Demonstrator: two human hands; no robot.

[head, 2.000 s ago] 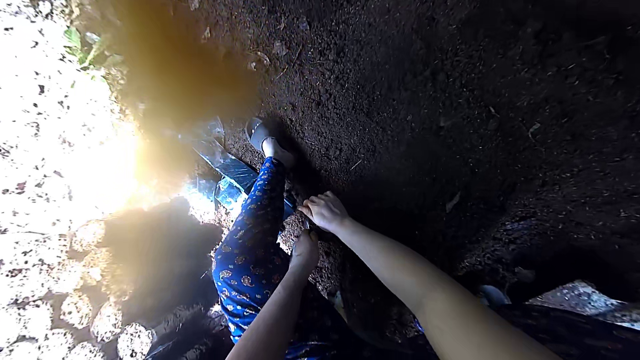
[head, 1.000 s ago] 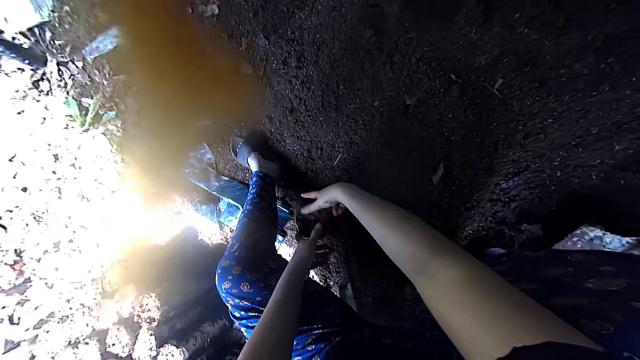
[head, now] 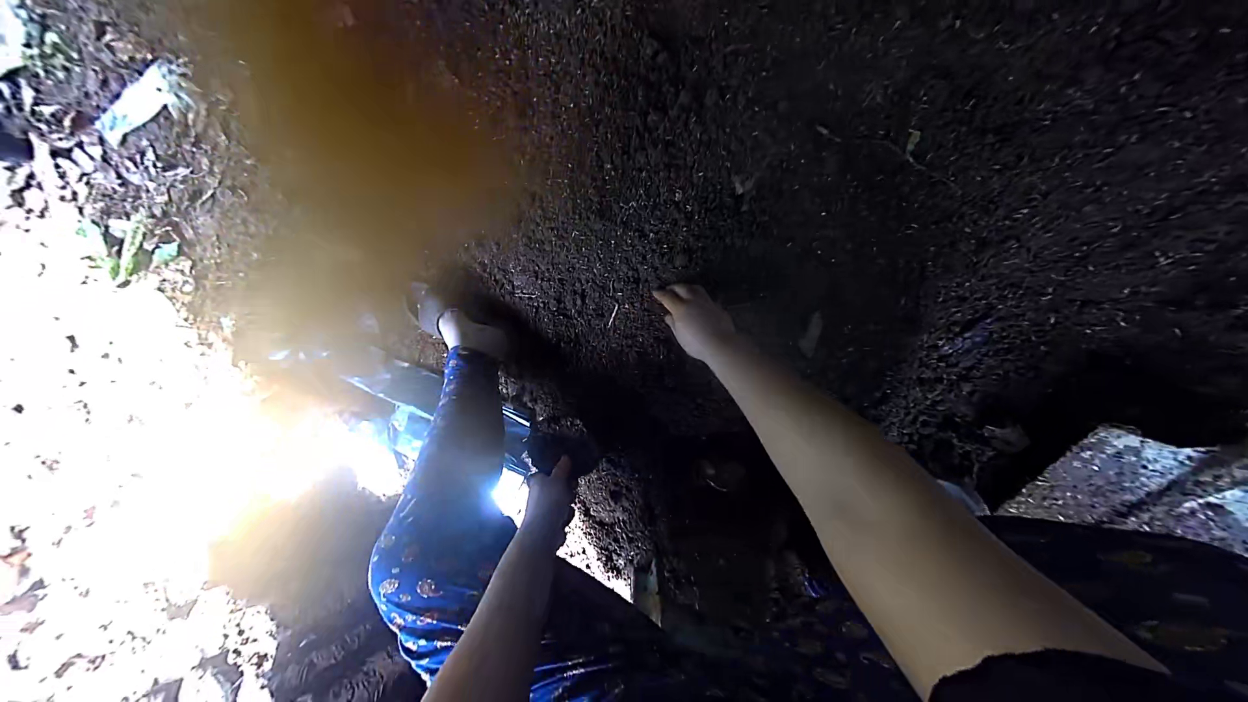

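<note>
My right hand [head: 694, 320] is over the dark loose soil [head: 643, 214], fingers bent and pointing left; whether it pinches anything does not show. My left hand [head: 551, 502] is lower and to the left, beside my leg in blue patterned trousers [head: 429, 546]. Its fingers are round a small dark clump or bag [head: 561, 447], which is in shadow and hard to make out.
My foot in a grey shoe [head: 427, 310] rests on the soil by a shiny plastic sheet [head: 414, 385]. A green plant [head: 132, 249] grows at the left. A pale slab [head: 1111, 478] lies at the right. An orange-brown blur hides the upper left.
The two hands were close together in both earlier frames. Now they are apart, with my right hand up and to the right over the soil and my left hand still near my leg.
</note>
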